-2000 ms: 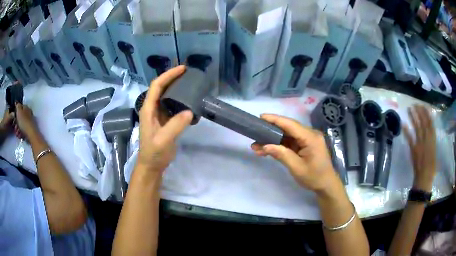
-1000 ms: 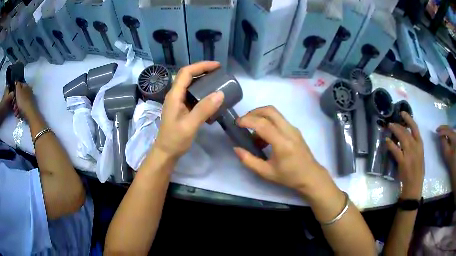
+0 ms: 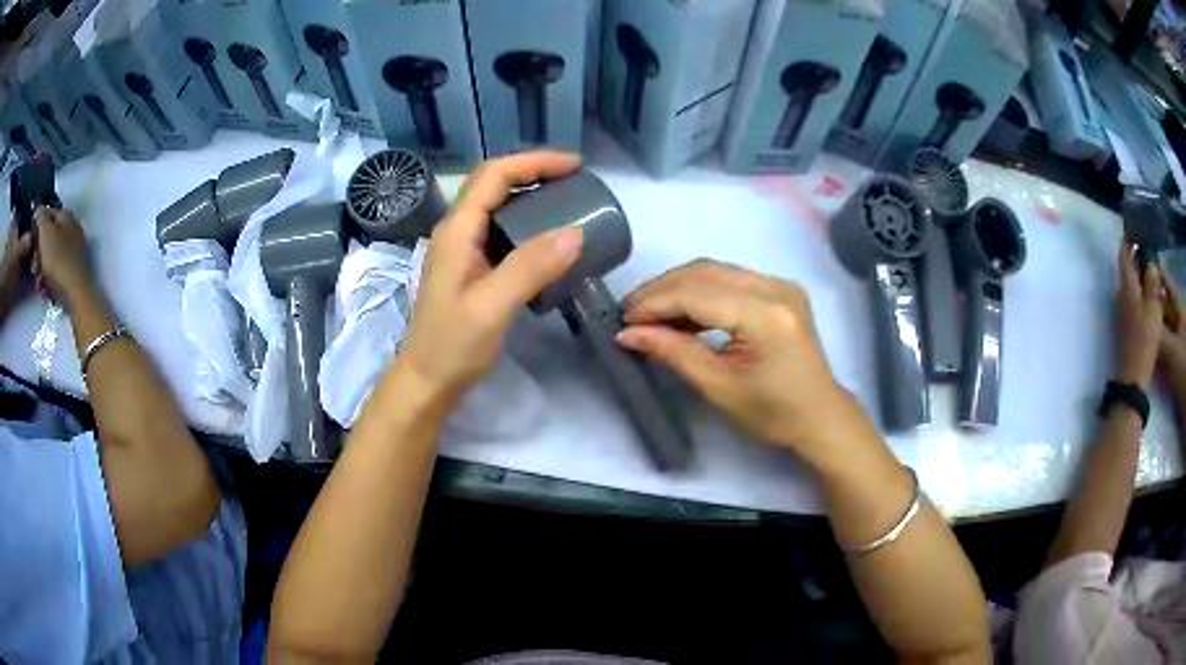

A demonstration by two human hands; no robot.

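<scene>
A glossy dark grey handheld blower (image 3: pixel 585 227) is held over the white bench, its round head up and its straight handle slanting down to the right. My left hand (image 3: pixel 488 279) grips the head, thumb on its front and fingers over the top. My right hand (image 3: pixel 735 338) has thumb and index finger pinched at the handle's upper part, near the switch area; whether they grip or only touch it is hard to tell. The head's far side is hidden.
Several grey units, some in white sleeves (image 3: pixel 371 331), lie left; three more (image 3: pixel 900 325) lie right. Cartons (image 3: pixel 533 78) stand in a row behind. Co-workers' hands (image 3: pixel 65 260) hold units at both sides. The bench has a dark front edge (image 3: pixel 585 494).
The blower turned from slanting sideways to head-up. My right hand moved from the handle's end to its upper part. The right co-worker took a unit from the right group.
</scene>
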